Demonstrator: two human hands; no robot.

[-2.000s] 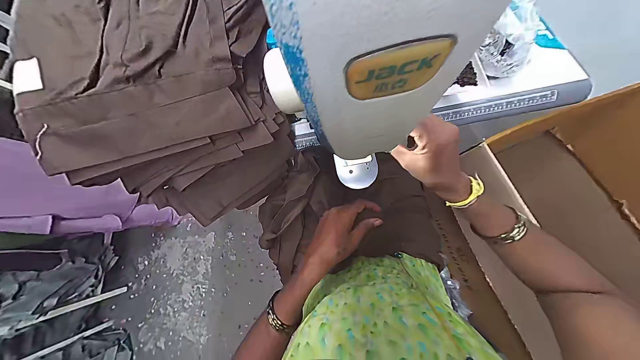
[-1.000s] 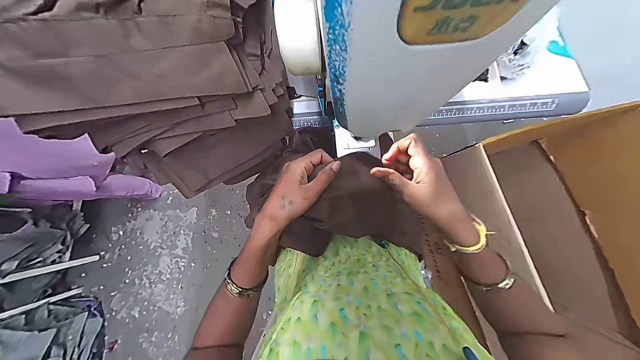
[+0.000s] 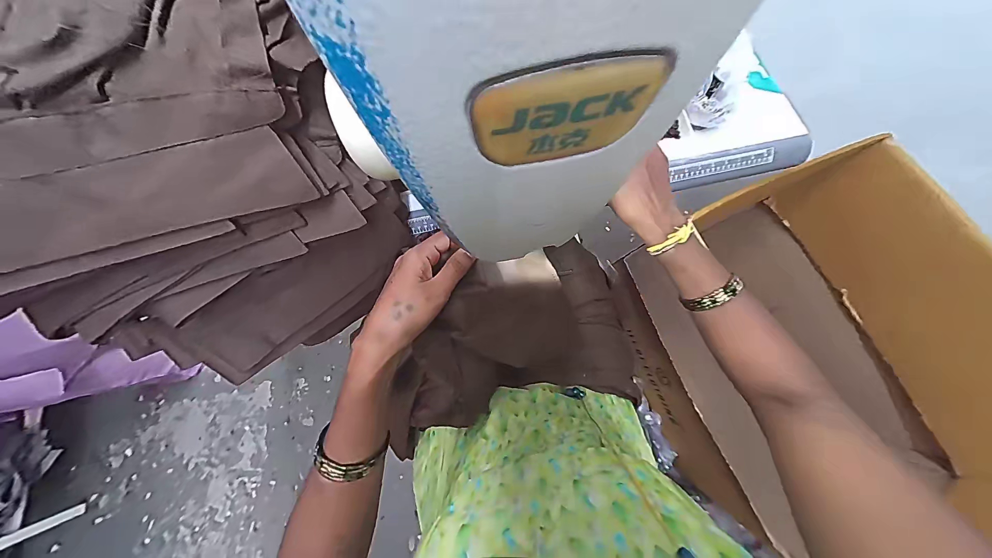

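A Jack sewing machine's head (image 3: pixel 542 101) fills the upper middle of the view and hides its needle area. Dark brown fabric (image 3: pixel 511 325) lies bunched below it, over my lap. My left hand (image 3: pixel 411 294) has thumb and forefinger together at the fabric's upper left edge, close beside the machine head. My right hand (image 3: pixel 647 194) reaches up behind the right side of the machine head, its fingers hidden, so what it touches cannot be told.
Stacked brown fabric pieces (image 3: pixel 155 186) lie at left, above purple fabric (image 3: pixel 101 372). An open cardboard box (image 3: pixel 899 310) stands at right. Behind it are the machine bed's ruler edge (image 3: pixel 721 167) and a clear plastic-wrapped item (image 3: pixel 709 105). Dark scraps (image 3: pixel 19 473) lie lower left.
My right hand has moved from the fabric's upper edge to behind the machine head. My left hand remains at the fabric. The view has shifted closer to the machine.
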